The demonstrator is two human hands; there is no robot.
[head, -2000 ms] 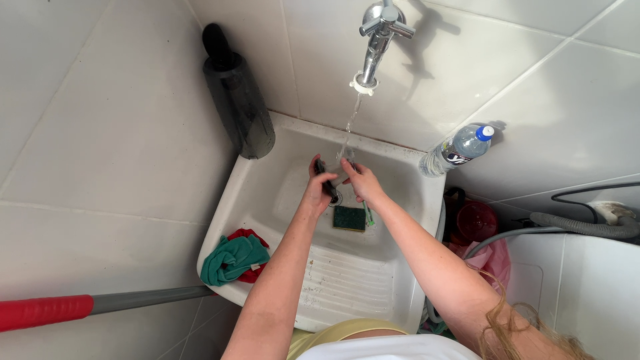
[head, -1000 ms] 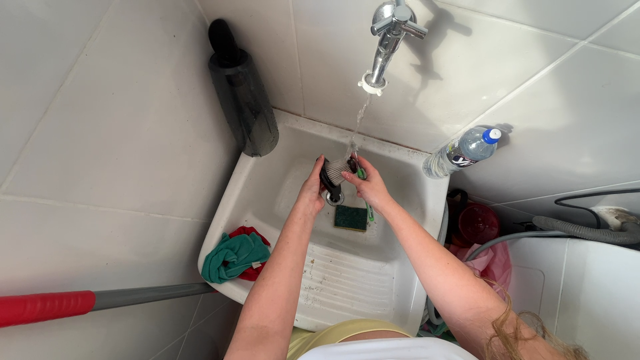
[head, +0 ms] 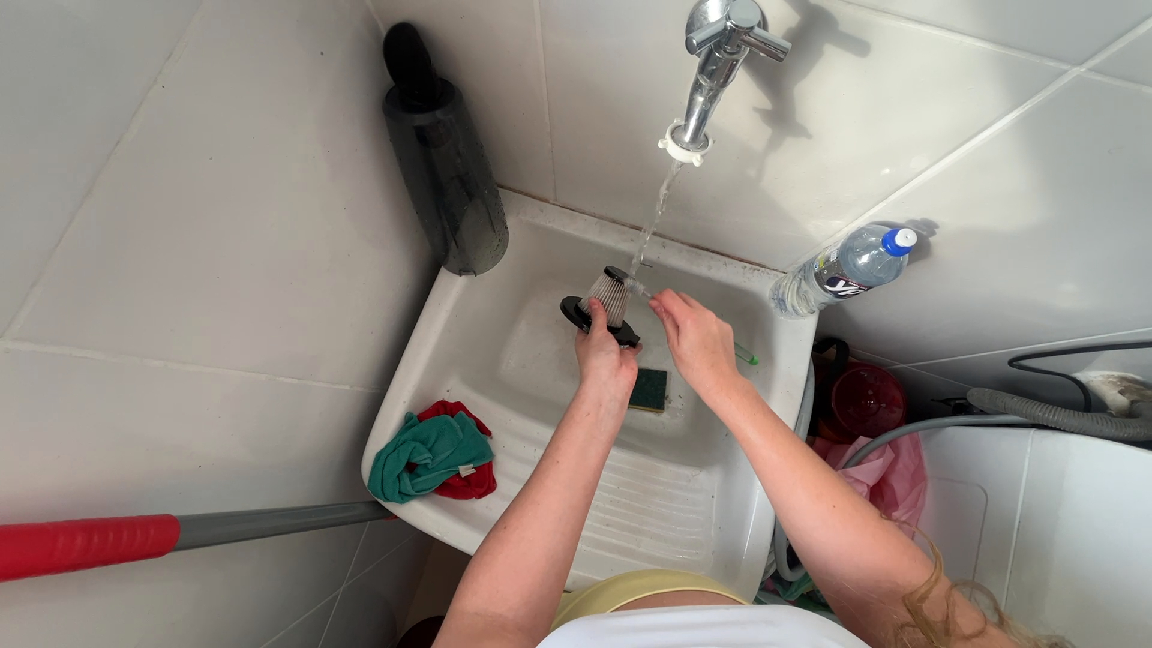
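Observation:
My left hand (head: 607, 353) grips the black rim of a pleated, cone-shaped vacuum filter (head: 607, 297) over the basin of a white laundry sink (head: 459, 351). My right hand (head: 695, 340) holds a slim brush with a green handle end (head: 746, 355); its head is near the filter's narrow top, and my fingers hide its middle. Water runs from the chrome faucet (head: 711, 85) beside the filter top. A dark green scouring sponge (head: 648, 391) lies in the basin below my hands.
A dark translucent vacuum dust container (head: 450, 180) stands at the back left corner. Green cloth (head: 430, 457) and red cloth (head: 470, 479) lie on the left edge. A plastic bottle (head: 841, 270) stands at the right corner. A red-and-grey pole (head: 270, 524) reaches the sink from the left.
The filter has turned so its pleated side and narrow end show, above my left hand. My right hand has moved right, away from my left, with the brush now at the filter top.

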